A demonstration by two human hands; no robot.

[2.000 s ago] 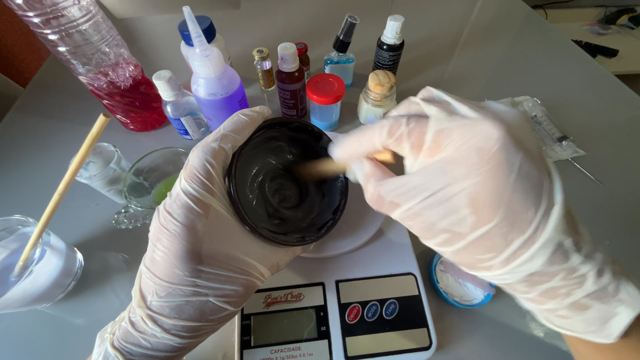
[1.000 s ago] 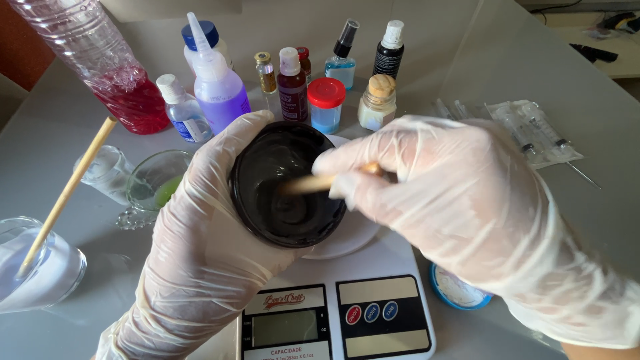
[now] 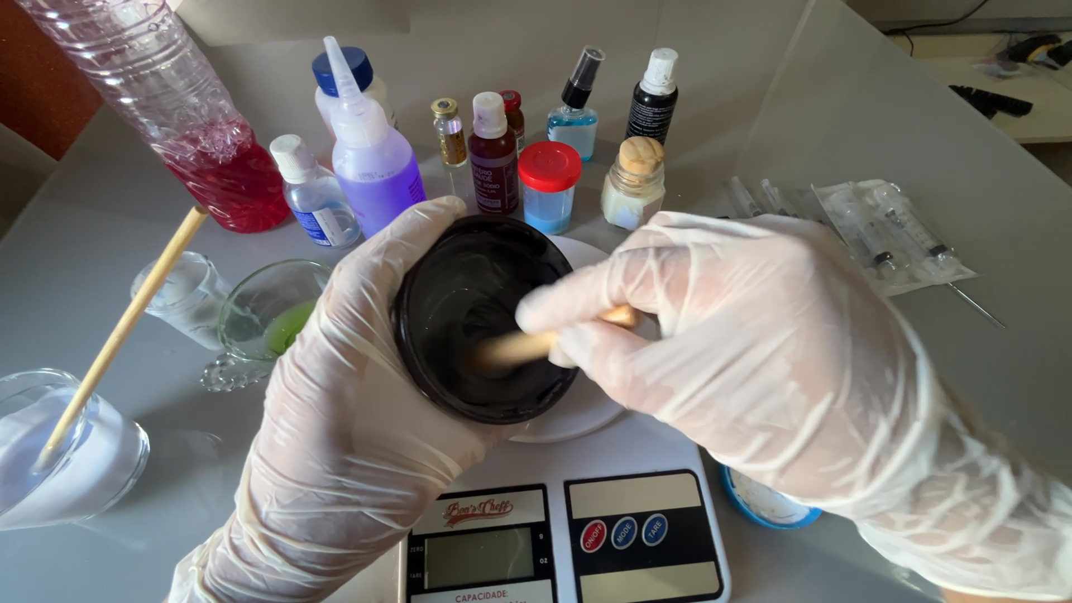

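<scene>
My left hand [image 3: 352, 394], in a whitish translucent glove, grips a round black bowl [image 3: 410, 368] by its left side, the opening tilted toward me. Dark, glossy, thick stuff [image 3: 469, 293] lines the inside. My right hand [image 3: 737, 335], gloved the same way, pinches a light wooden stick [image 3: 528, 345] between thumb and fingers; its blurred lower end is in the dark stuff. Beneath the bowl is the round white plate [image 3: 586, 410] of a kitchen scale [image 3: 645, 456], whose display [image 3: 479, 557] shows no readable figures.
Behind the bowl stand a bottle of purple liquid [image 3: 377, 180], a red-capped cup [image 3: 548, 188] and a corked jar [image 3: 634, 188]. At left are a bottle of red liquid [image 3: 226, 180], a green-tinged glass cup [image 3: 272, 310] and a glass of whitish liquid [image 3: 75, 461]. Packaged syringes [image 3: 896, 234] lie right.
The stick's lower end has shifted within the dark stuff, and my right hand has moved slightly with it. My left hand keeps its hold on the tilted bowl.
</scene>
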